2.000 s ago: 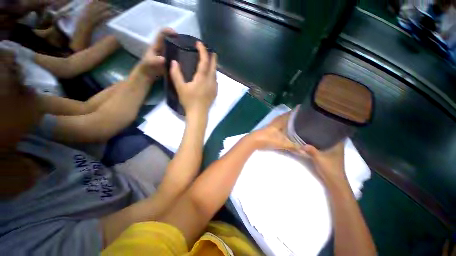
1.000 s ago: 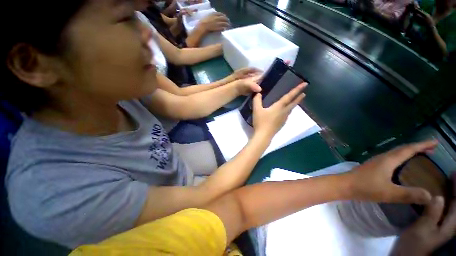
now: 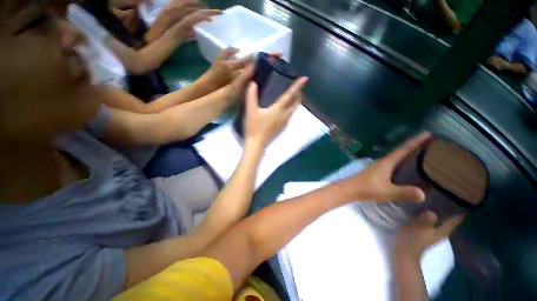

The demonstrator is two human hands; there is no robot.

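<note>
A dark grey speaker unit (image 3: pixel 410 170) with a brown wood-look end panel and black rim is tilted over the white pile, its panel facing up and right. My left hand (image 3: pixel 391 176) is on its left side with thumb and fingers spread around it. My right hand (image 3: pixel 427 232) holds it from below, near the lower edge. A translucent, crumpled bag or sleeve (image 3: pixel 380 213) shows around the unit's lower left end. The stack of white sheets (image 3: pixel 335 256) lies beneath. The image is somewhat blurred.
At left, a person in a grey shirt (image 3: pixel 88 235) holds a similar dark unit (image 3: pixel 272 88) above white sheets (image 3: pixel 218 150). A white box (image 3: pixel 244 32) stands further back by another worker's hands. The dark conveyor (image 3: pixel 353 64) runs behind, with a person in blue (image 3: pixel 515 47) beyond it.
Since one second ago, the view has swung right, so the unit and both my hands show further inside the picture. The unit's wood-look panel is now largely uncovered.
</note>
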